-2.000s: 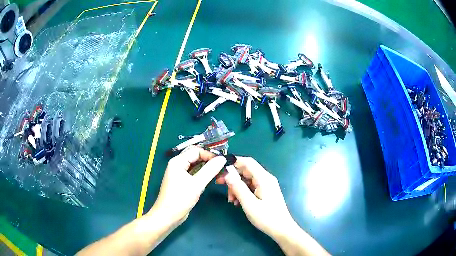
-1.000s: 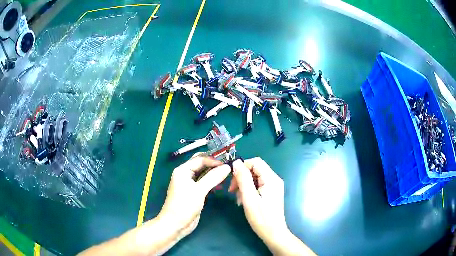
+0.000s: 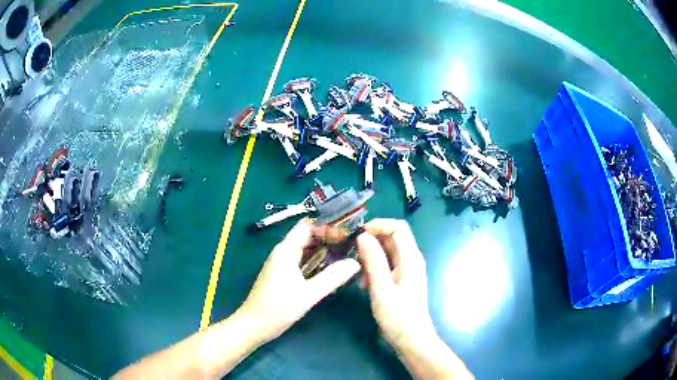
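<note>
A cable assembly [image 3: 347, 207] with a wide grey head and red-brown stripe is between my hands; its lower part is hidden by the fingers. My left hand [image 3: 301, 269] holds it from the left, with part of a yellow-brown tape roll [image 3: 316, 261] showing by the thumb. My right hand [image 3: 391, 274] pinches a small dark part [image 3: 358, 231] at the assembly's right side. Another cable assembly [image 3: 291, 213] lies just behind my left hand, its pale stem pointing left to a dark end plug, its head partly covered by the held one.
A loose heap of cable assemblies [image 3: 364, 133] lies beyond my hands. A blue bin [image 3: 586, 215] with small dark and brown pieces stands at right. Clear plastic [image 3: 126, 82] at left carries a small red, white and black pile [image 3: 61, 194]. A black piece [image 3: 171, 185] lies beside the plastic.
The held assembly's head has shifted slightly up and right and is blurred. My left hand has opened a little around it, showing the tape roll. My right hand has moved slightly up.
</note>
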